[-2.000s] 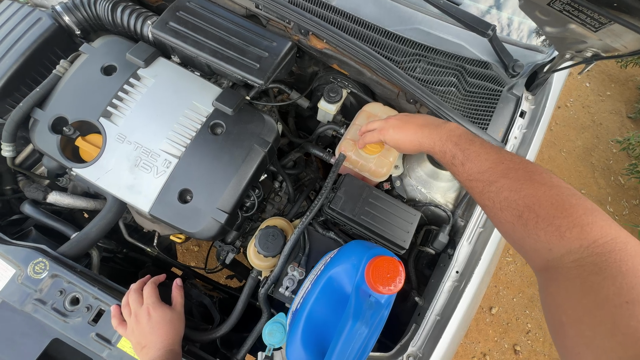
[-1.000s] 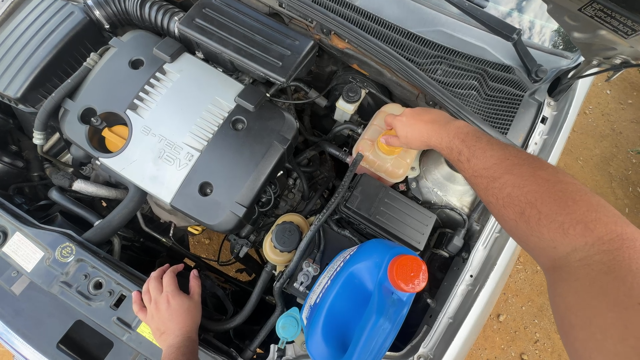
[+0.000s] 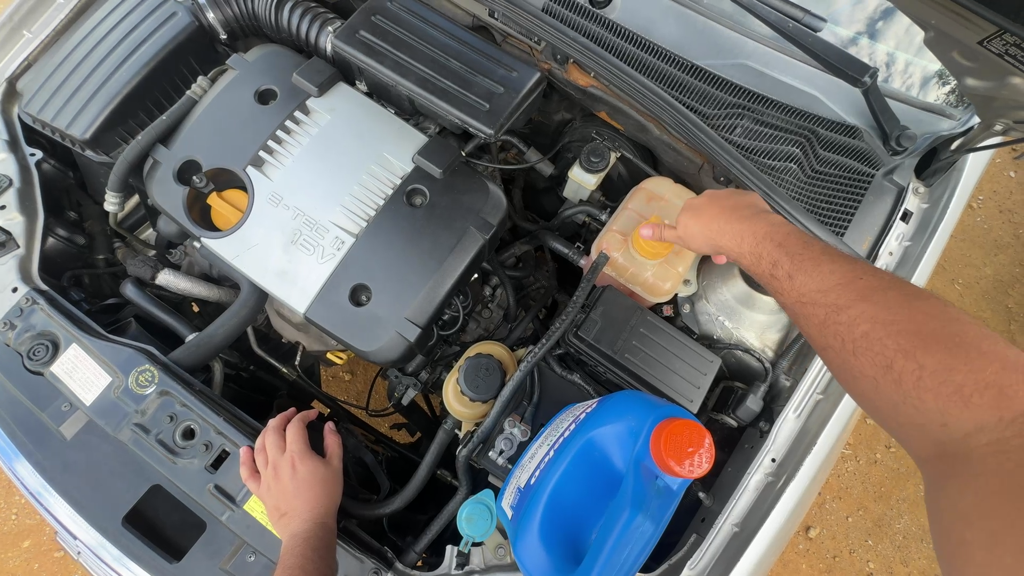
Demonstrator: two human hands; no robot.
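Observation:
My right hand (image 3: 714, 226) grips the yellow cap (image 3: 652, 239) on the translucent coolant expansion tank (image 3: 632, 280), at the right of the engine bay. My left hand (image 3: 296, 472) rests by the front crossmember with its fingers apart and holds nothing. A blue plastic jug (image 3: 592, 488) with an orange cap (image 3: 682, 448) stands at the bottom, beside the black fuse box (image 3: 644, 348). Left of the jug is a light blue reservoir cap (image 3: 478, 518). A power steering reservoir (image 3: 472, 388) with a black cap sits between my hands.
The engine cover (image 3: 344, 192) with its yellow oil cap (image 3: 228, 210) fills the left middle. A black hose (image 3: 536, 352) runs down from beside the expansion tank. The brake fluid reservoir (image 3: 588, 172) is behind. The fender edge (image 3: 808, 432) lies under my right forearm.
My right hand stays at the yellow cap; its fingers have shifted around it. My left hand remains near the front crossmember. The view has shifted slightly.

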